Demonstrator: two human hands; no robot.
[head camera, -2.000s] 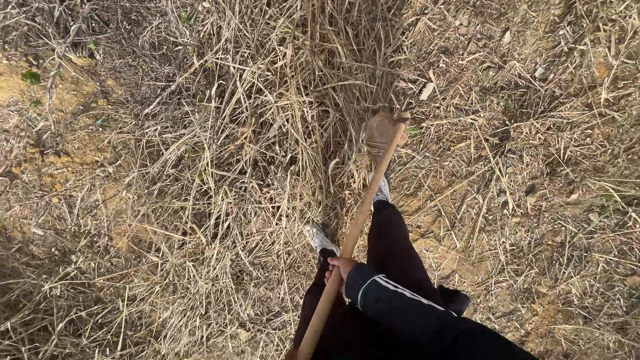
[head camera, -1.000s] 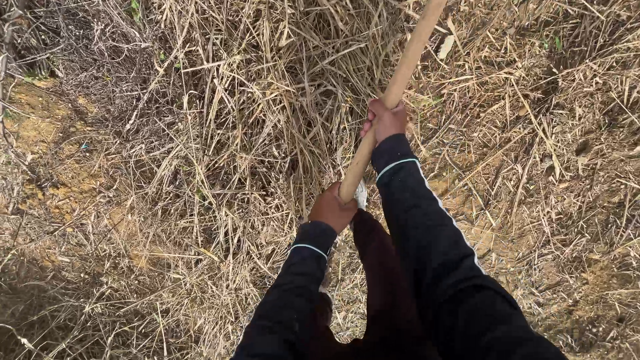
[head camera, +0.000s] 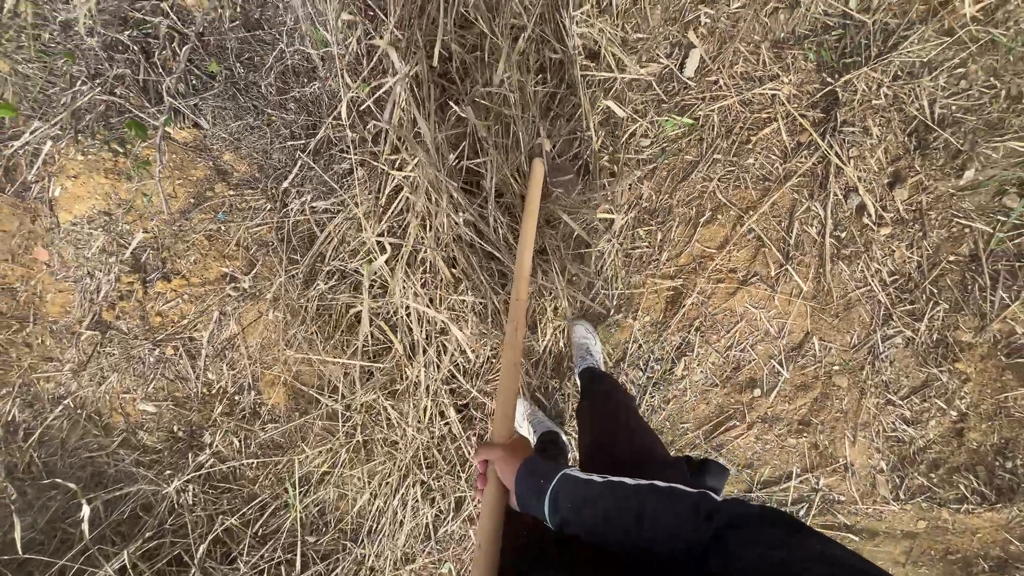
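My right hand (head camera: 501, 466), in a dark sleeve with a pale stripe, is closed around a long wooden handle (head camera: 516, 320) of a hoe-like tool. The handle runs from the bottom edge up to the upper middle. Its far end meets a brownish tool head (head camera: 562, 178), which is partly buried in dry grass (head camera: 448, 208), so its shape is hard to tell. The lower end of the handle passes out of the picture. My left hand is out of view.
My two light shoes (head camera: 586, 346) stand on the ground just right of the handle. Bare yellowish soil (head camera: 96, 188) shows at the left. Cut straw (head camera: 784, 264) lies over soil on the right, and thin dry twigs (head camera: 232, 88) tangle at the upper left.
One second ago both hands gripped the raised handle higher in view. Now the tool head is down in the grass, my right hand is lower, and my left hand has left the view.
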